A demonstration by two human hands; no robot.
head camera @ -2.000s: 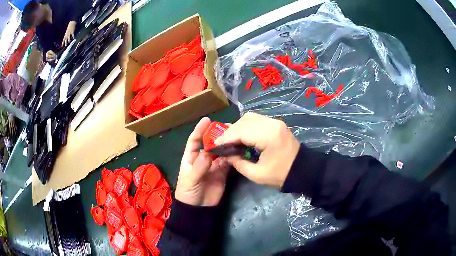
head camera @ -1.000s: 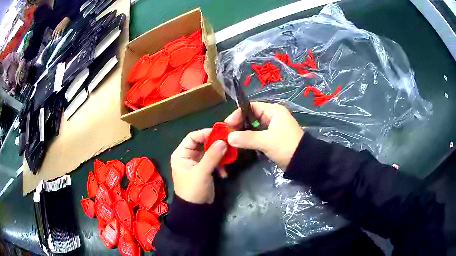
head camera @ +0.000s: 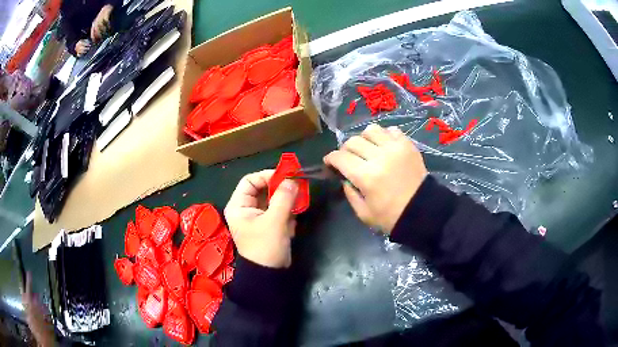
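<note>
My left hand (head camera: 263, 220) holds a red moulded part (head camera: 290, 184) upright between thumb and fingers, below the cardboard box. My right hand (head camera: 379, 177) grips dark nippers (head camera: 324, 172), mostly hidden in the fist. Their slim jaws point left and lie at the face of the red part; whether they touch it I cannot tell. A loose pile of red parts (head camera: 177, 264) lies left of my left hand. An open cardboard box (head camera: 254, 139) beyond my hands holds more red parts (head camera: 247, 88).
A crinkled clear plastic bag (head camera: 501, 129) lies at right with small red pieces (head camera: 378, 99) on it. Black items (head camera: 78, 122) lie on a flat cardboard sheet (head camera: 146, 166) at left. A black stack with white edges (head camera: 80, 281) is below it. Another person's hands (head camera: 100, 24) show at top left.
The nippers have swung from pointing up, clear of the part, to pointing left at it. My right hand no longer touches the part. The view has shifted slightly.
</note>
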